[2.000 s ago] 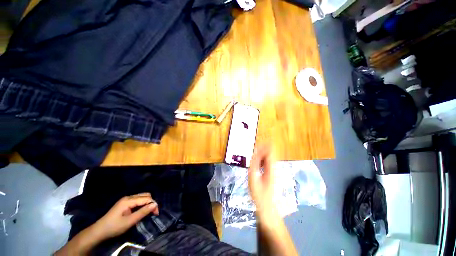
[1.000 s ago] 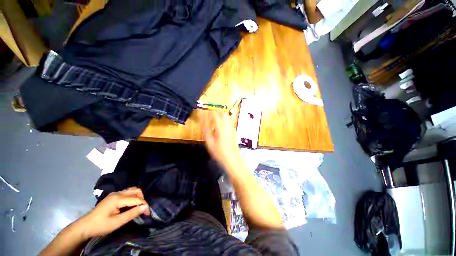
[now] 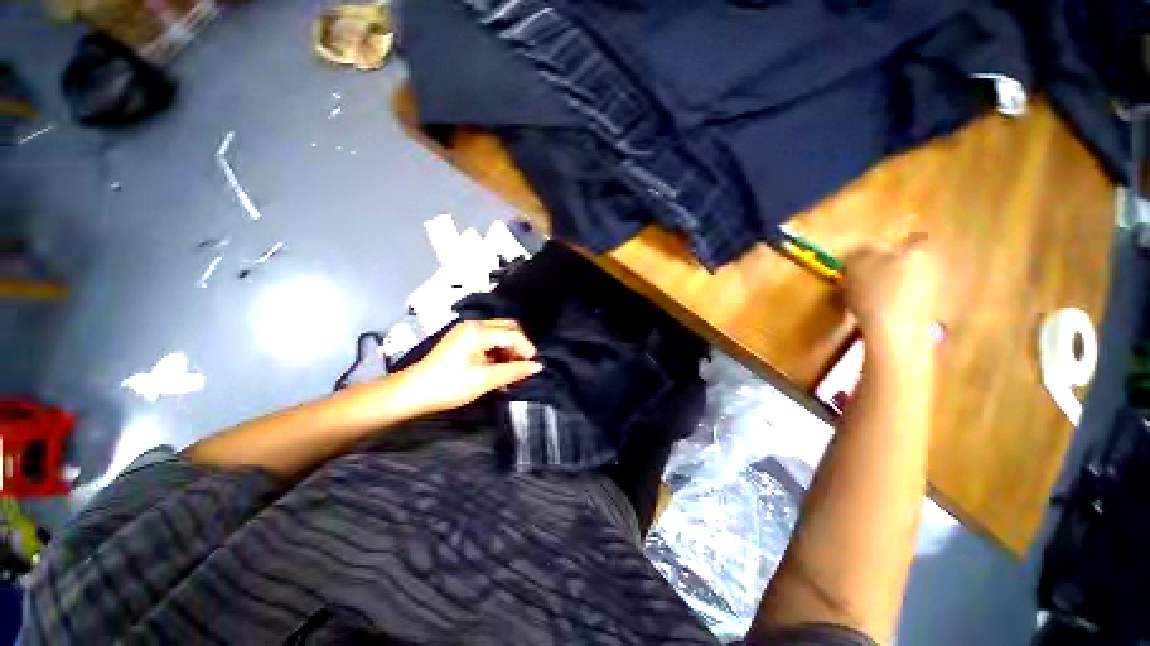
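The dark garment (image 3: 586, 360) lies bunched on my lap, with a checked strip (image 3: 555, 433) at its lower edge. My left hand (image 3: 473, 362) rests at its left side, thumb and fingers close together; anything pinched there is too small to see. My right hand (image 3: 893, 288) is low over the wooden table, blurred, beside the green and yellow pen-sized tools (image 3: 807, 256). Its fingertips are unclear, so a hold cannot be told. A smartphone (image 3: 842, 376) lies at the table edge, partly hidden by my right forearm.
A large dark garment pile (image 3: 807, 114) with a checked waistband covers the table's back. A white tape roll (image 3: 1069, 357) lies at the table's right. Clear plastic bags (image 3: 731, 530) are below the table edge. White scraps (image 3: 460, 259) lie on the floor near my lap. A red object (image 3: 35, 448) stands far left.
The view has swung left and tilted. My right hand has moved from beyond the phone across to the thin tools. My left hand has stayed at the lap garment.
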